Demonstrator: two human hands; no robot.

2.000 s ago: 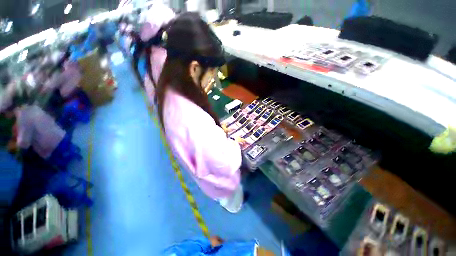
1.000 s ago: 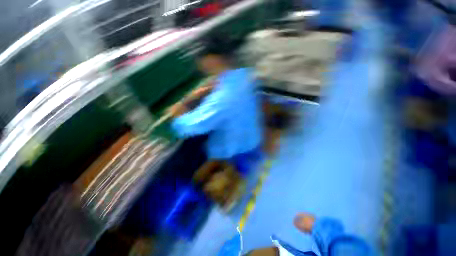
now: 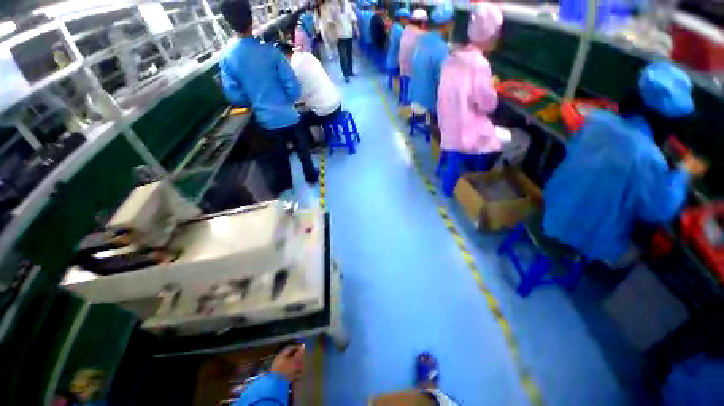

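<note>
My left hand (image 3: 288,361), in a blue sleeve, is small and blurred at the bottom, left of centre. It is beside the lower end of an off-white bench-top machine (image 3: 246,242). Its fingers look partly curled, and I cannot tell whether it holds anything. My right hand is not in view. The machine is long and stands on a dark-edged table on the left, with knobs or fittings on its near side, too blurred to tell.
A blue aisle floor (image 3: 381,238) with yellow-black tape runs ahead. A blue shoe (image 3: 426,369) and a brown edge show at the bottom. Several seated workers, blue stools (image 3: 343,131) and an open cardboard box (image 3: 496,194) line the right. A person in blue (image 3: 262,79) stands ahead left.
The view has swung from the pink-sleeved worker and trays, past a blurred worker in blue, to the aisle and machine. The hand visible at the right one second ago is gone; my left hand shows.
</note>
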